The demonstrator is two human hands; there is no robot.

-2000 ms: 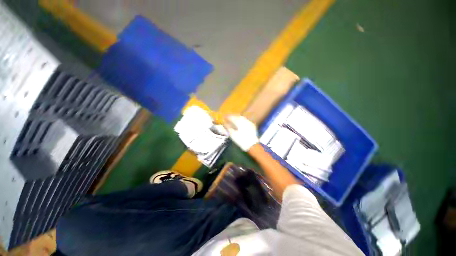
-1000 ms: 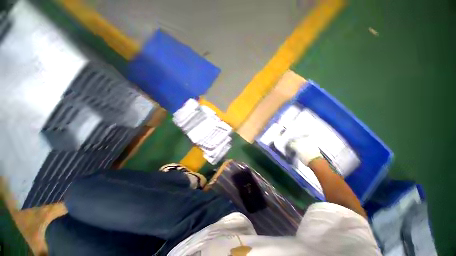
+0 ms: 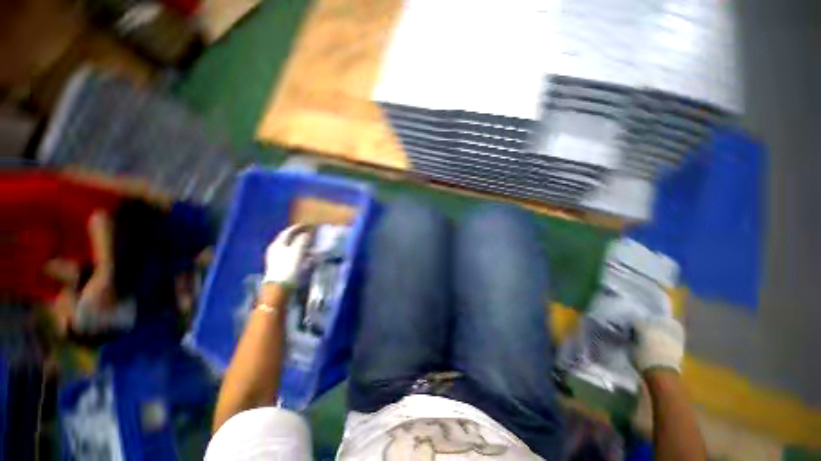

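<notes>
My left hand [image 3: 286, 256], in a white glove, reaches into the left blue tote [image 3: 209, 311]. Its fingers are at the grey metal parts [image 3: 321, 281] lying jumbled there; blur hides whether it grips one. My right hand [image 3: 660, 344], also in a white glove, is at the right edge of a small pile of pale cover plates [image 3: 621, 302] on the floor. Its fingers are blurred against the plates, and I cannot tell if it holds one.
A large stack of parts [image 3: 468, 144] stands on a plywood pallet [image 3: 329, 85] ahead. A blue sheet [image 3: 720, 221] lies right of it. A person in red [image 3: 54, 225] is at the left, near another blue tote [image 3: 166, 387].
The view has swung left, bringing the left tote and my left hand into sight. My right hand has left the right tote and is at the floor pile. The right tote has largely left the picture.
</notes>
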